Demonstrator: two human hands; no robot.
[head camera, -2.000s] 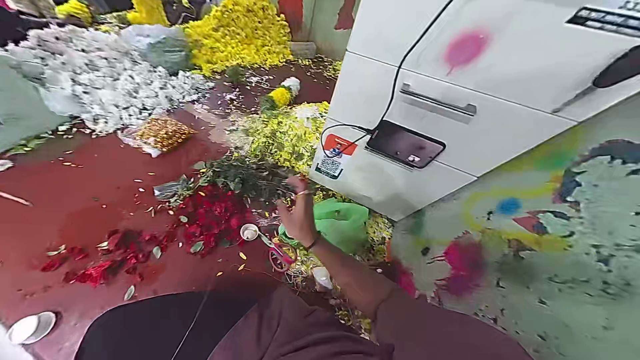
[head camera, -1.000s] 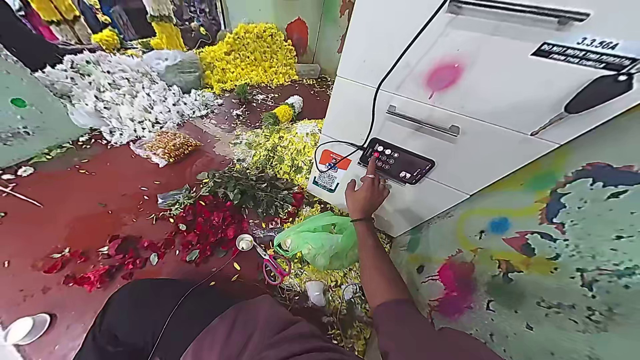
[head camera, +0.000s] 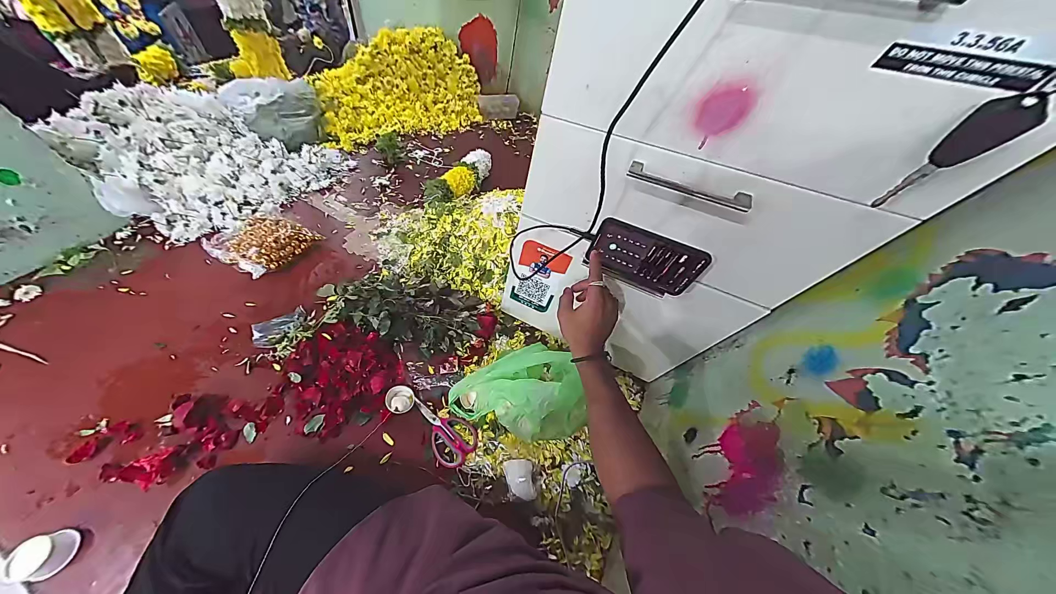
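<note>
My right hand (head camera: 589, 312) reaches up to a phone (head camera: 648, 256) on the front of a white drawer cabinet (head camera: 660, 309), its index finger extended to the left end of the lit screen. A black cable (head camera: 608, 132) runs to the phone. Below the hand lies a green plastic bag (head camera: 528, 392), with pink-handled scissors (head camera: 453, 440) and a small white cup or spool (head camera: 399, 400) left of it. Red petals (head camera: 338, 371) and a leafy green bunch (head camera: 404, 309) lie farther left. My left hand is not in view.
Heaps of white flowers (head camera: 190, 157) and yellow flowers (head camera: 400, 82) lie at the back. A bag of golden beads or similar bits (head camera: 268, 243) is on the red floor. A short garland piece (head camera: 459, 179) lies near the cabinet. A white cup (head camera: 41, 557) is at lower left.
My right hand was above the green bag two seconds ago and has moved up to the phone. The phone's screen now shows different content from one second ago.
</note>
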